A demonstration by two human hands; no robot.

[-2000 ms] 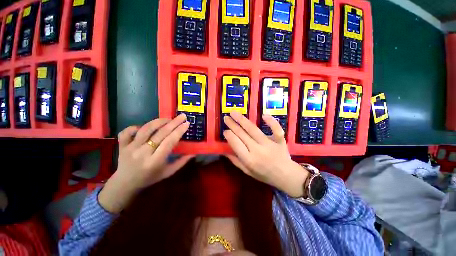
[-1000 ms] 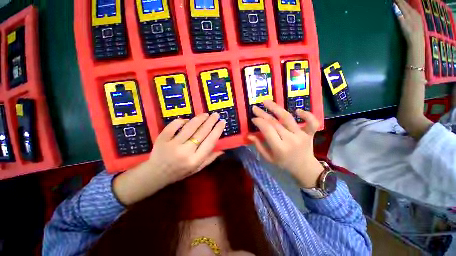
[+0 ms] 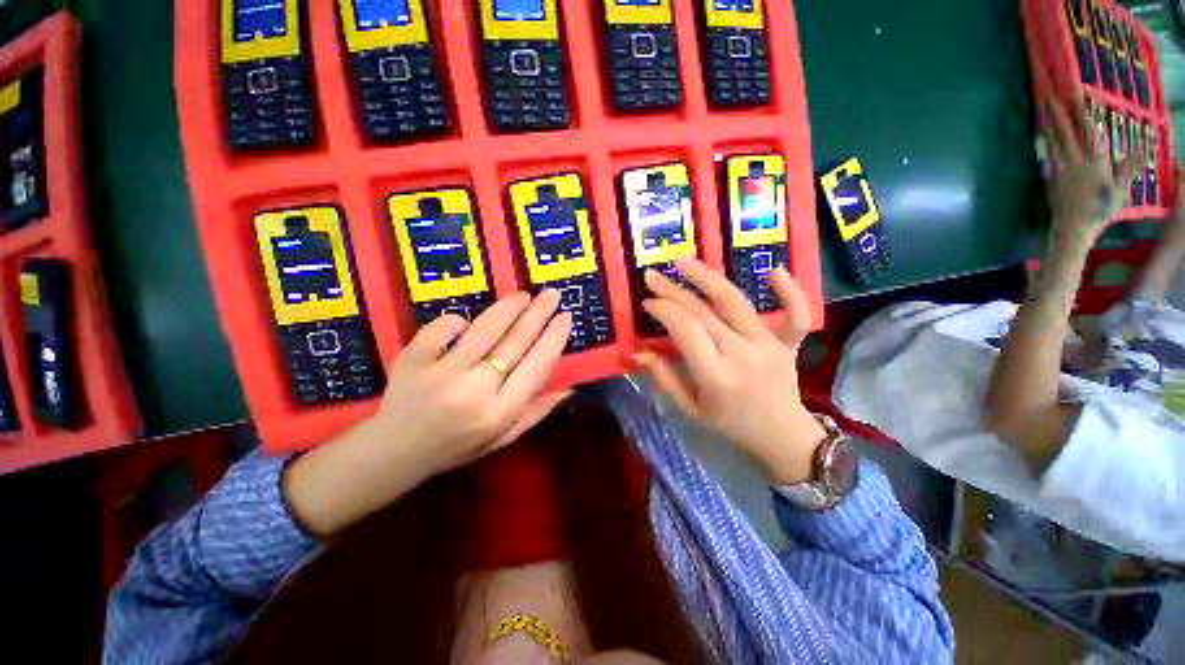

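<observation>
A red tray [image 3: 500, 159] holds two rows of black keypad phones with yellow surrounds and lit screens. My left hand [image 3: 461, 390] lies over the near edge, its fingertips at the keypad of the middle near-row phone [image 3: 554, 234] and partly over the phone left of it. My right hand [image 3: 734, 364] has its fingertips on the keypad of the fourth near-row phone [image 3: 659, 218], which they partly hide. Its little finger is by the rightmost near-row phone [image 3: 756, 208], whose screen is multicoloured. Neither hand grasps a phone; the fingers are spread.
A loose phone [image 3: 854, 221] lies on the green bench [image 3: 929, 156] right of the tray. Another red tray [image 3: 91, 325] with dark phones is at the left. At the right, a co-worker's arm [image 3: 1059, 273] reaches to a further red tray [image 3: 1063, 78].
Over two seconds the tray shifted left in view and both hands moved to phones farther right. In the last second they barely moved, while the co-worker's arm came down over the far tray.
</observation>
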